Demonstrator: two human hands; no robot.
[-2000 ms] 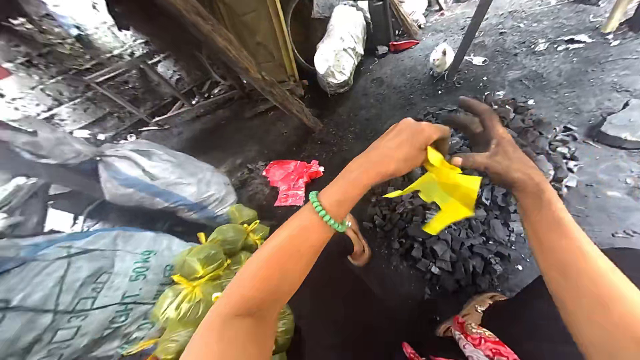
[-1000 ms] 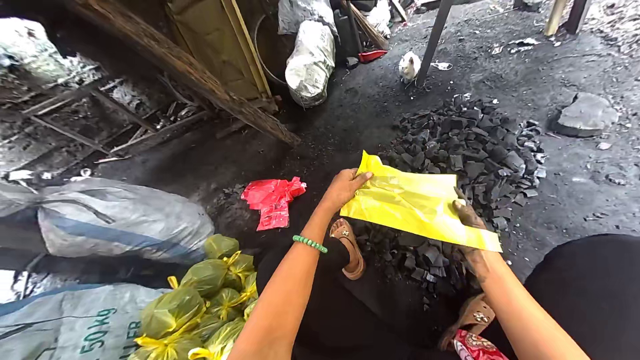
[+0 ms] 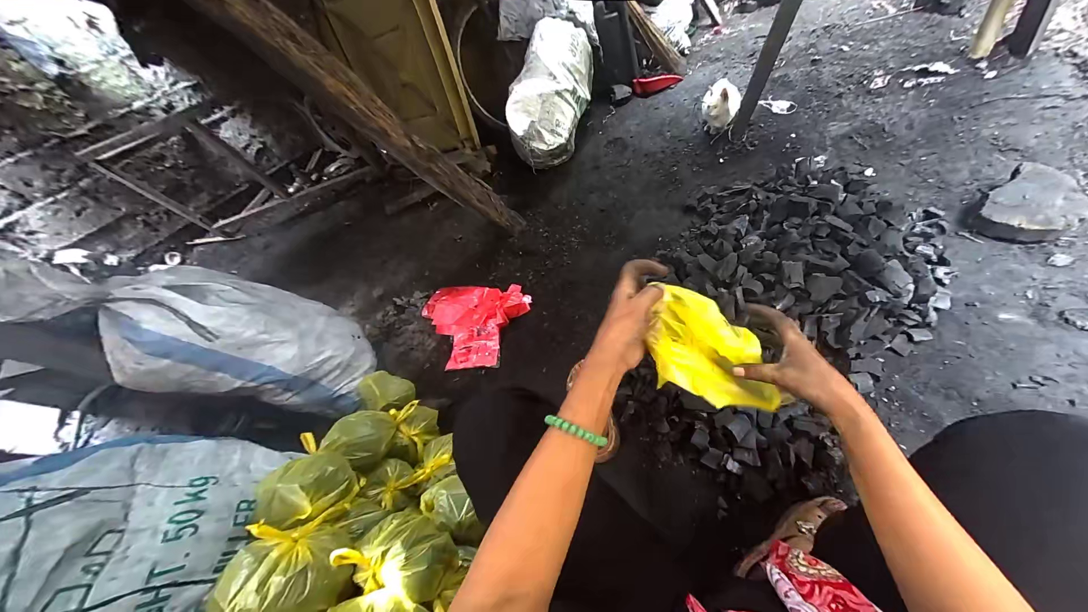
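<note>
A yellow plastic bag is stretched between my two hands above a heap of charcoal pieces. My left hand, with a green beaded bracelet on its wrist, grips the bag's left end. At the bag's right side is my right hand, thumb on the yellow plastic and fingers spread behind it; the fingertips are partly hidden. Tied yellow plastic bags with dark contents are piled at the lower left. On the dark ground left of my hands lies a crumpled red plastic bag.
Large woven sacks lie along the left side. A slanting wooden beam reaches the ground at upper middle. Further back are a full white sack, a small white animal beside a thin post, and a flat stone at right.
The yellow bag, spread wide between my hands one second ago, is now bunched up and my hands are closer together. The red bag and the charcoal heap appear unchanged.
</note>
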